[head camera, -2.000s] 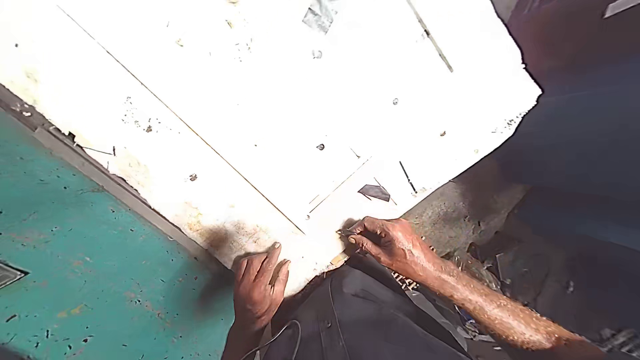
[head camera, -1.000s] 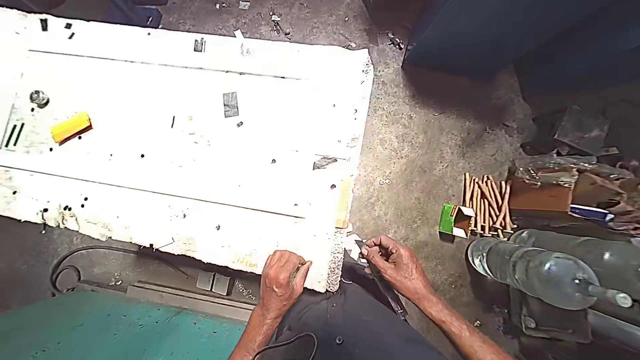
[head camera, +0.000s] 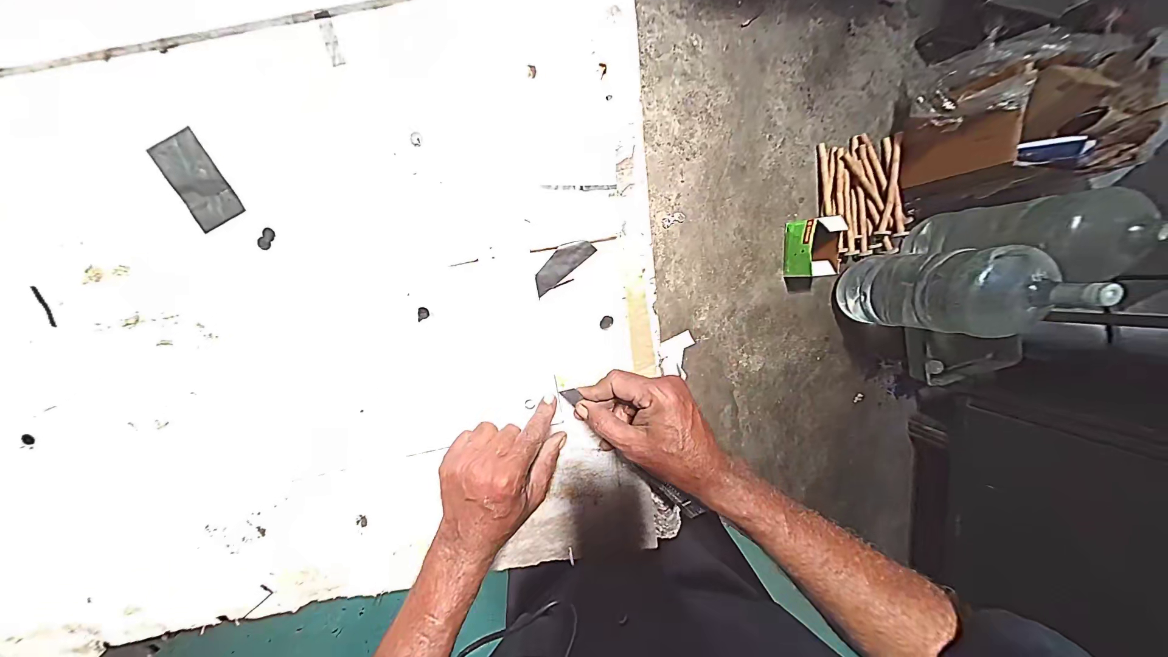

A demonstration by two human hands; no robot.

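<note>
My right hand pinches a small dark flat piece between thumb and fingertips, near the right edge of the white work surface. Close to its left, my left hand rests on the surface, its index finger pointing at the small piece and its thumb apart; I see nothing held in it. Above the hands lies an angular dark scrap beside a thin brown strip. Farther left is a dark grey rectangular piece. Whatever lies under my right palm is hidden.
Past the surface's right edge is the concrete floor, with a green and white box, a pile of wooden sticks, large clear bottles and a cardboard box. A white scrap sits at the edge. A cable hangs over dark clothing.
My hands have come closer together over the surface's near right corner. The left index finger now reaches to the small piece at my right fingertips. The view has turned and moved in.
</note>
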